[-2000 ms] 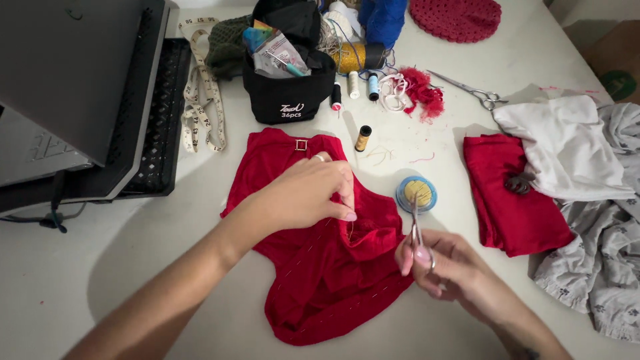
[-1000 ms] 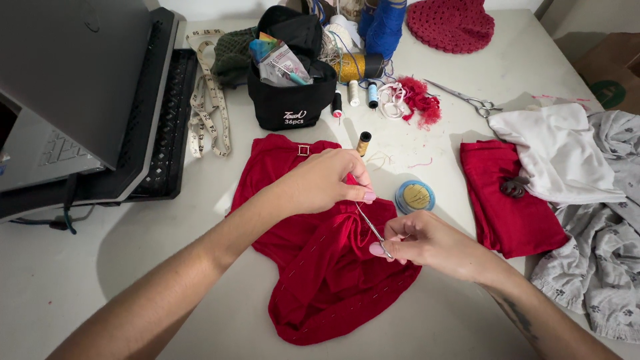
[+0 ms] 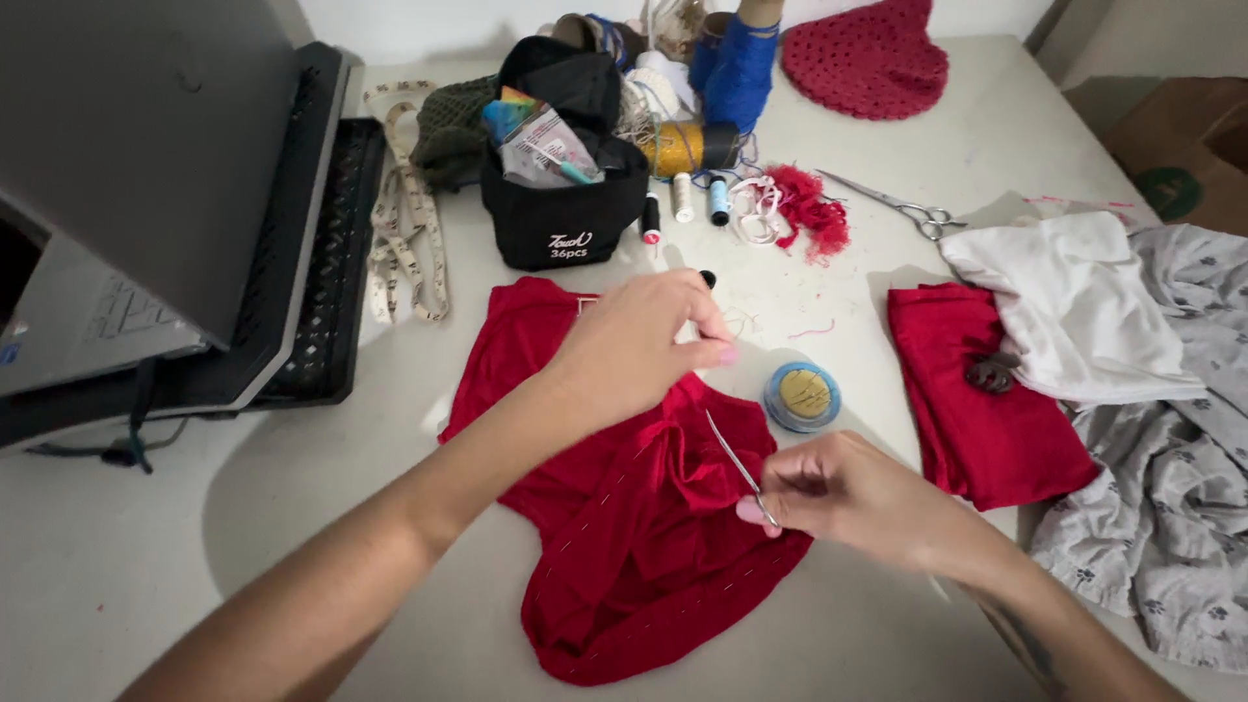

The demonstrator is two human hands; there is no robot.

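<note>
A red fabric garment (image 3: 634, 575) with light basting stitches lies on the table under both hands. My right hand (image 3: 838, 492) grips small scissors (image 3: 736, 463) by the handles, their slim blades pointing up and left over the cloth. Above the garment's upper part is my left hand (image 3: 643, 336), thumb and forefinger brought near each other; whether a thread or needle is between them cannot be made out. Just right of the garment sits a round blue-rimmed pincushion (image 3: 802, 395) with needles or pins in it. A dark-capped thread spool (image 3: 708, 279) shows partly behind my left hand.
A laptop on a stand (image 3: 322, 263) and a measuring tape (image 3: 409, 234) are at left. Behind stand a black pouch (image 3: 561, 219), thread spools (image 3: 682, 198) and yarn. Larger scissors (image 3: 897, 203), folded red cloth (image 3: 985, 419) and white fabric (image 3: 1082, 312) lie at right.
My left hand has lifted off the garment and moved away from the scissors' tips. My right hand's scissors, near the left fingers one second ago, are now apart from them.
</note>
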